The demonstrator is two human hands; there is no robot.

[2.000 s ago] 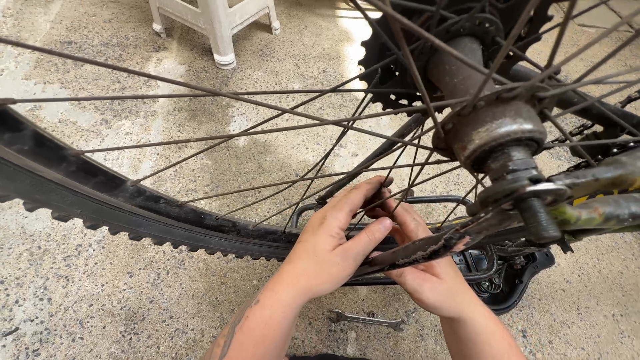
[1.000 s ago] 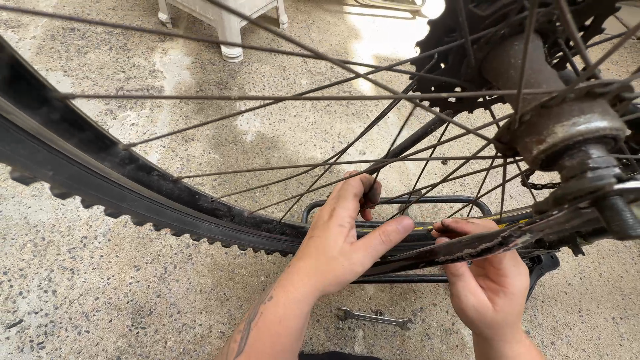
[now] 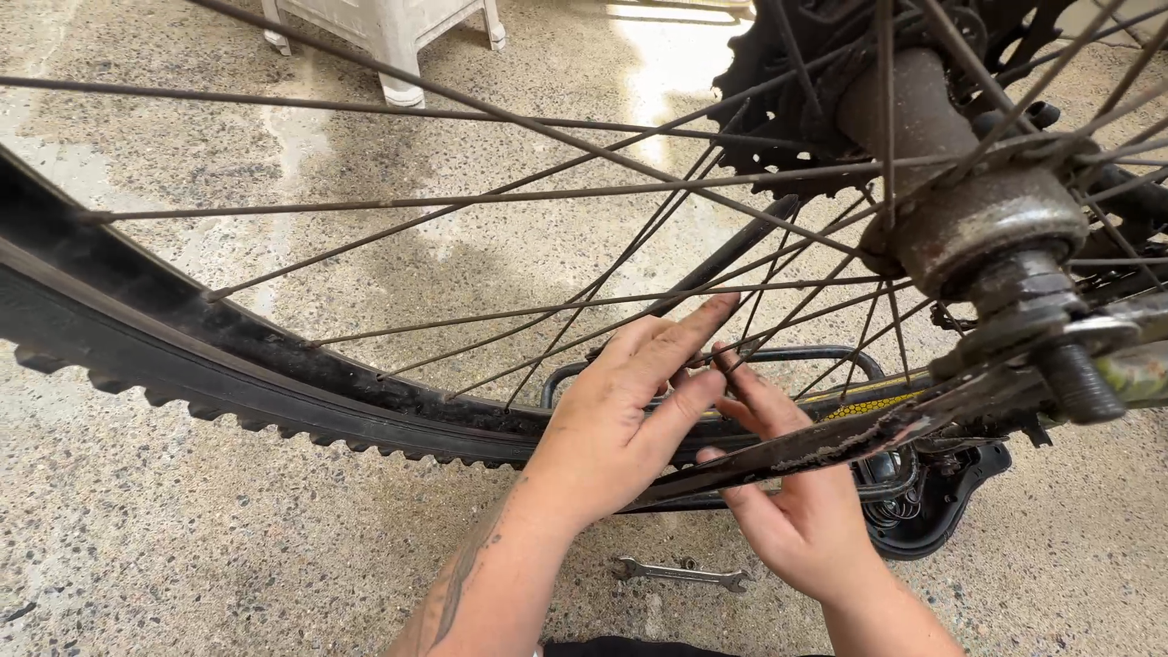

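Note:
A bicycle wheel's black rim (image 3: 301,356) and knobby tyre (image 3: 228,392) sweep across the view, with rusty spokes running to a worn hub (image 3: 995,219). My left hand (image 3: 630,420) lies over the rim, its fingers reaching among the spokes; its fingertips are partly hidden. My right hand (image 3: 794,484) is beside it, behind a dark, scuffed frame tube (image 3: 821,443), with fingertips at the spokes close to my left thumb. Whether either hand pinches a spoke or something small cannot be made out. A toothed sprocket cassette (image 3: 776,109) sits beyond the hub.
An open-end wrench (image 3: 680,573) lies on the speckled floor below my hands, a small nut beside it. A black bicycle saddle (image 3: 967,511) is at the lower right, under the frame. The legs of a white plastic stool (image 3: 397,55) stand at the top.
My right hand has moved left from further along the frame tube and is now close to my left hand. My left index finger now points out along the spokes.

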